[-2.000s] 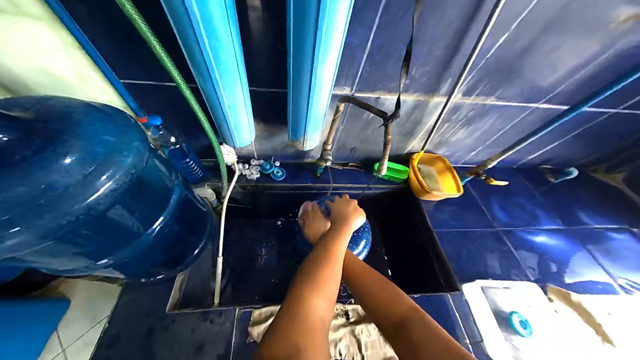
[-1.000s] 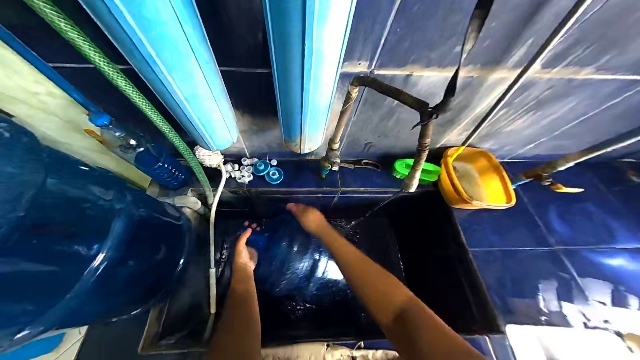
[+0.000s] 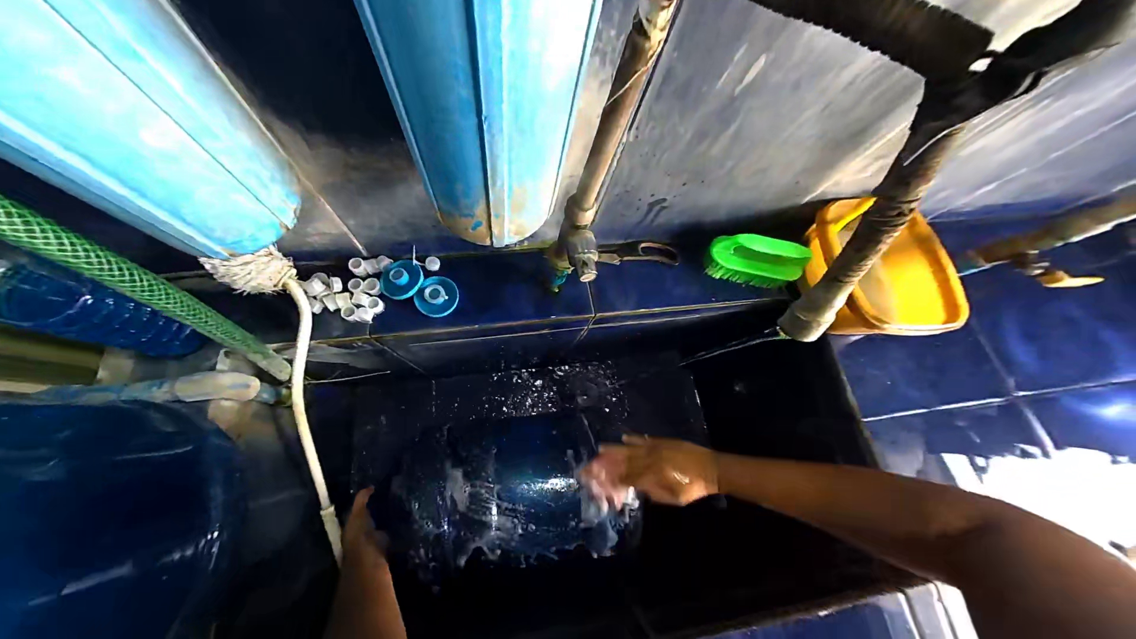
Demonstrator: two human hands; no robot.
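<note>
A large blue plastic water bottle lies on its side in the dark tiled basin, wet and streaked with suds. My left hand is beside its left end, fingers partly hidden in shadow; whether it grips the bottle is not clear. Over the bottle's right part is my right hand, blurred, with something whitish, cloth or foam, under the fingers.
The ledge behind bears small white caps, blue caps, a metal tap, a green scrubbing brush and a yellow basin. A white hose hangs at left, near a big blue container. A wrapped pipe overhangs the right side.
My hands were together on the bottle two seconds ago and are now apart, one towards each end. The bottle now lies lengthwise across the basin. The view has come much closer.
</note>
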